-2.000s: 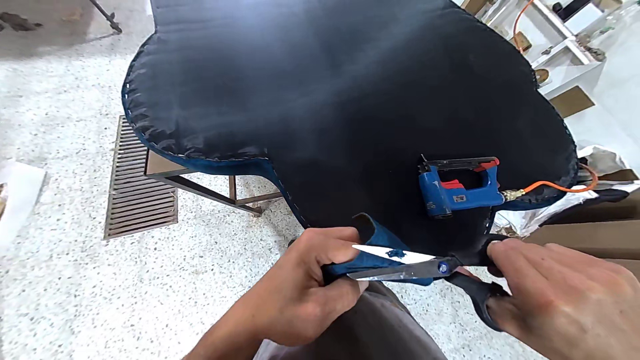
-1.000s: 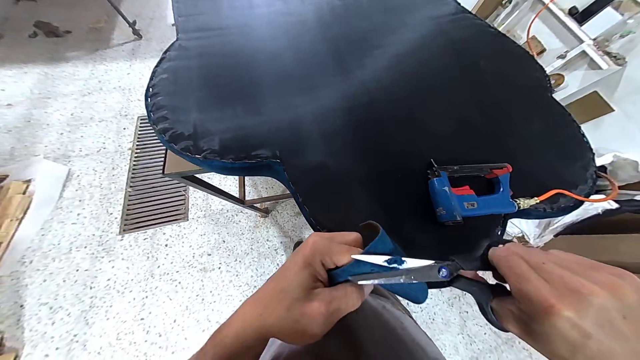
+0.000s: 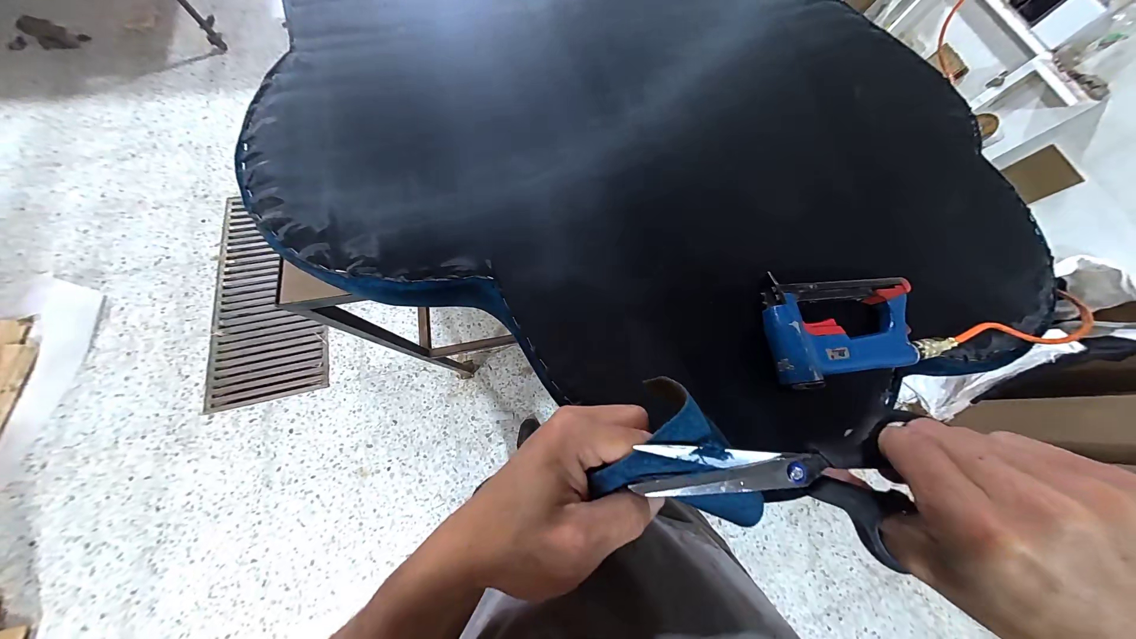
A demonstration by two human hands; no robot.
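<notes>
My left hand (image 3: 577, 501) pinches a flap of blue fabric (image 3: 688, 426) at the near edge of a large, wavy-edged padded panel (image 3: 621, 177) covered in black cloth. In my right hand (image 3: 1003, 515) are scissors (image 3: 797, 472) with black handles, their blades parted and pointing left over the blue fabric, tips by my left fingers. Staples run along the panel's rim, where blue fabric shows. On the black cloth, just beyond the scissors, lies a blue pneumatic stapler (image 3: 839, 342) with red parts, joined to an orange air hose (image 3: 1021, 333).
A metal-framed stand (image 3: 382, 333) shows under the panel's left side, beside a floor grate (image 3: 266, 311). Cardboard boxes (image 3: 1047, 426) and plastic wrap stand at the right. White shelving (image 3: 1021, 80) is at the upper right, and wood pieces (image 3: 13, 364) lie far left.
Both hands keep nearly the same hold on the fabric and the scissors, whose blades stay parted. The view has shifted slightly.
</notes>
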